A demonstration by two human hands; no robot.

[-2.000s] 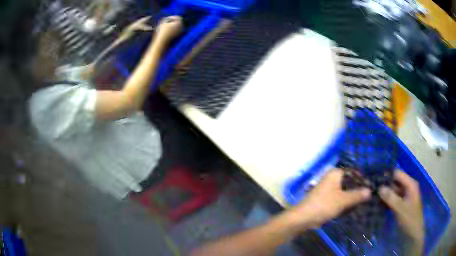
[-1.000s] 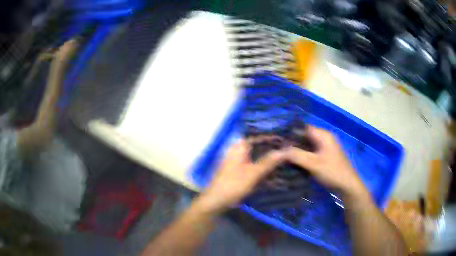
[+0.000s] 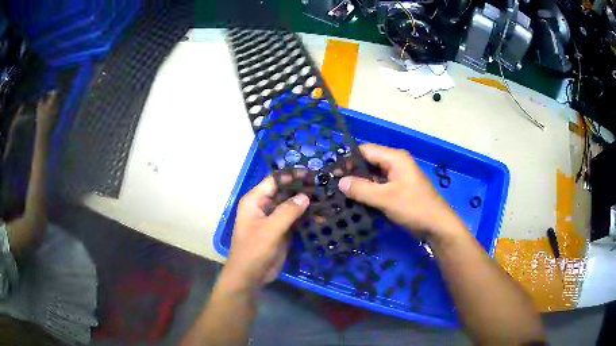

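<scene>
A long black perforated sheet runs from the back of the bench down over a blue bin. My left hand grips its left edge, thumb on top. My right hand grips its right edge, thumb on top near a black ring in the sheet. The far part of the sheet has open holes showing the white table and blue bin. Small black rings lie loose in the bin, several more under the near end of the sheet.
Another black perforated sheet lies at left. A person's arm and blue bins are beyond it. Motor-like units stand on a green mat at the back. White paper, a small black piece and a black pen-like object lie on the bench.
The view has turned right, so the bin and my hands sit nearer the middle and the other person has moved to the left edge. Both hands still hold the sheet over the bin.
</scene>
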